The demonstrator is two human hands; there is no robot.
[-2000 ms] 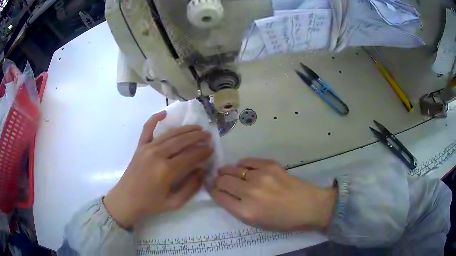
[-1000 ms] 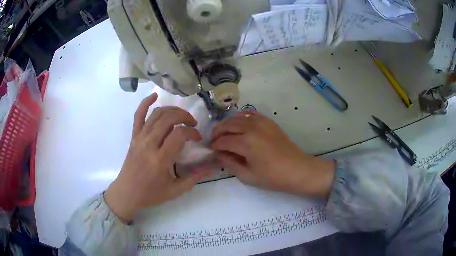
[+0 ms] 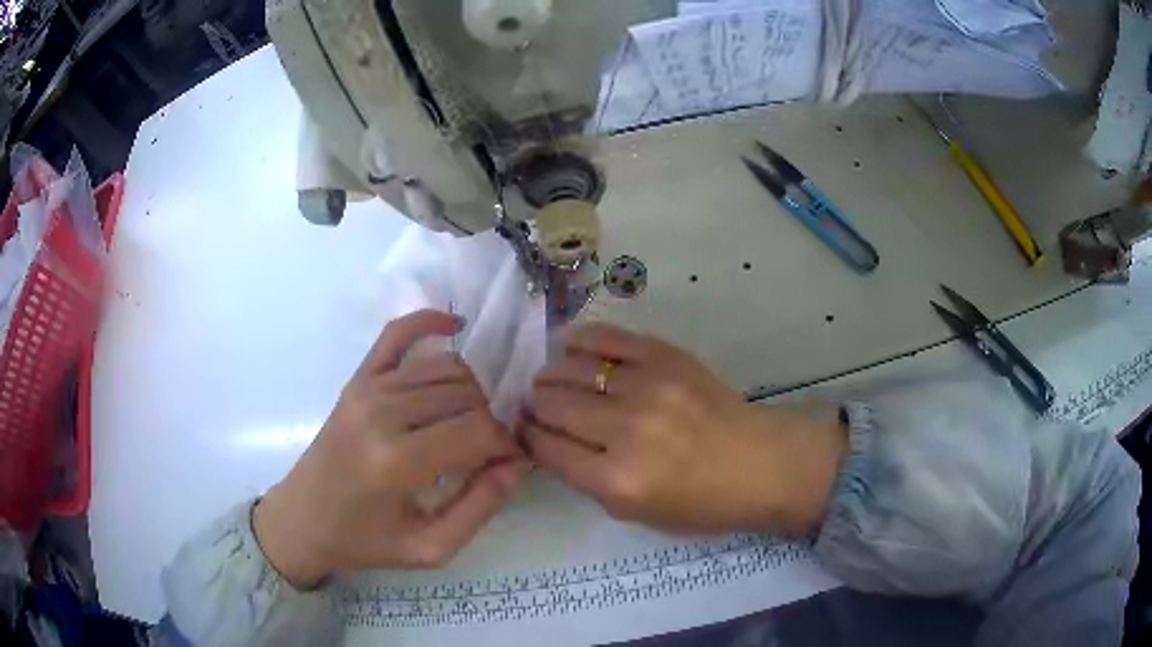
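Note:
A small white cloth piece [image 3: 486, 297] lies at the presser foot [image 3: 537, 263] under the sewing machine head [image 3: 366, 101]. Its near edge runs back to my fingertips. My left hand [image 3: 411, 449] pinches the cloth's near end, with the index finger bent over it. My right hand [image 3: 644, 436], with a gold-coloured ring, holds the same end from the right. The fingertips of both hands meet in front of the needle area. The exact grip is partly hidden by the fingers.
Blue snips [image 3: 819, 209], a yellow-handled tool [image 3: 994, 202] and dark snips [image 3: 996, 348] lie on the right. A written-on cloth bundle [image 3: 720, 63] is behind the bed. A red basket [image 3: 57, 341] stands at the left. A printed ruler [image 3: 569, 584] runs along the front.
Both hands have moved back toward me from near the presser foot. My left fingers have closed in toward my right hand, and more of the cloth shows between hands and foot.

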